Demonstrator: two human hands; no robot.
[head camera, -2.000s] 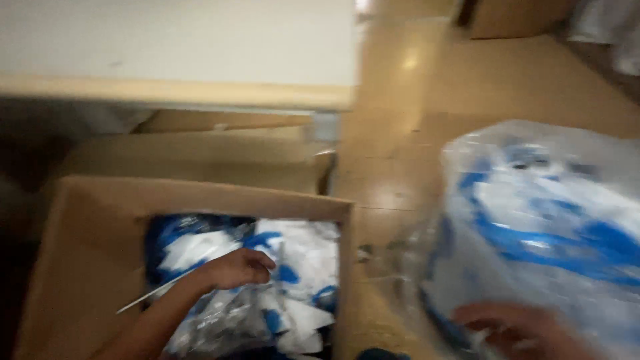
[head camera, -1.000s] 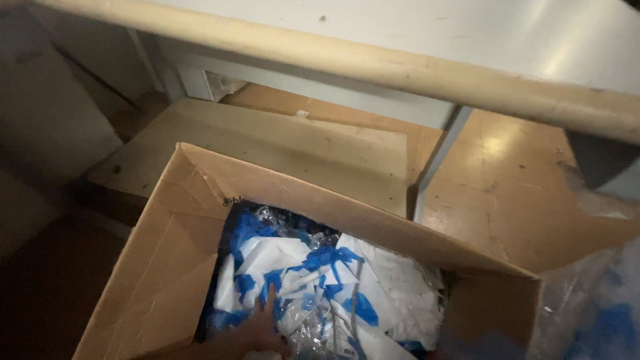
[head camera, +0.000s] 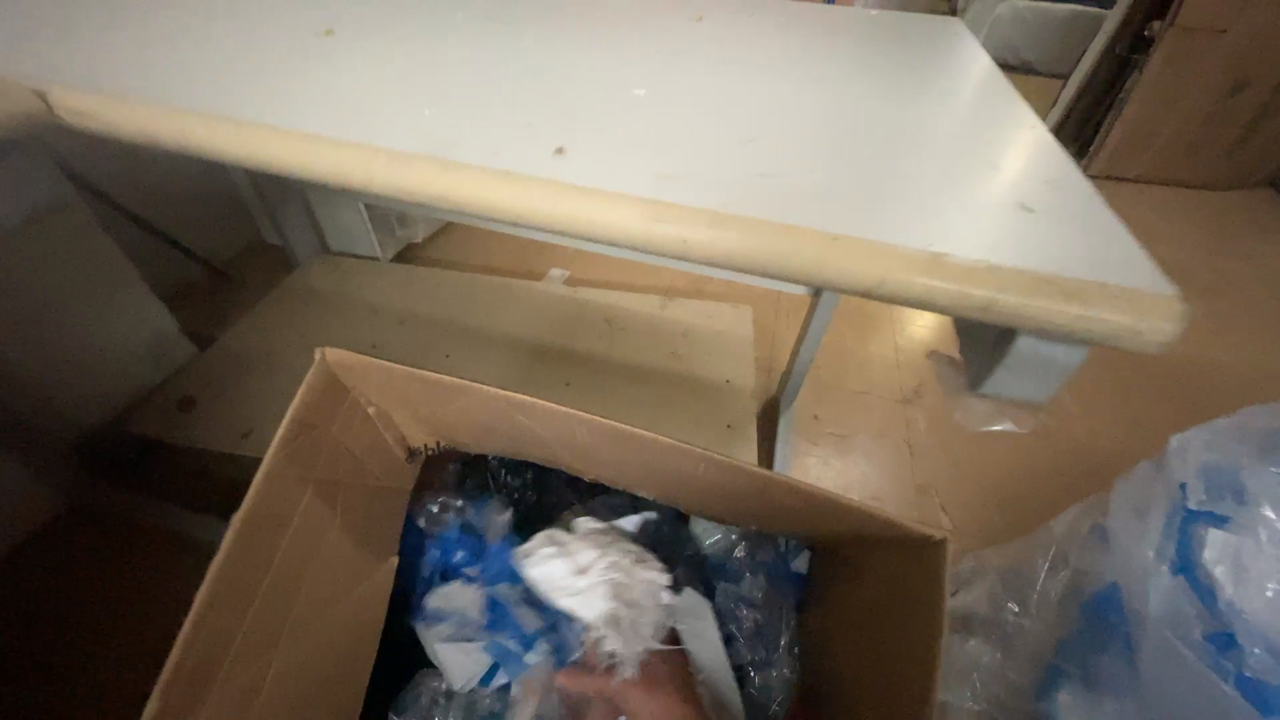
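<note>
Reaching into an open cardboard box (head camera: 870, 610) from the bottom edge is one blurred hand, which looks like my right hand (head camera: 640, 688). Its fingers are closed on a crumpled white bundle (head camera: 600, 580), paper or thin plastic. Around the bundle lie blue-and-white scraps (head camera: 470, 590), clear plastic film (head camera: 755, 590) and a dark liner (head camera: 530, 480). The wrist is cut off by the frame. My left hand cannot be made out.
Beyond the box stands a white table (head camera: 600, 120) with a rounded beige edge and a metal leg (head camera: 800, 370). Under it is a low board (head camera: 560, 340). At right is a clear plastic bag (head camera: 1200, 580) with blue-and-white contents. Another cardboard box (head camera: 1200, 100) stands back right.
The view has swung. A hand at the bag two seconds ago is no longer seen there. The white bundle now stands bunched above the scraps, and the contents lie differently.
</note>
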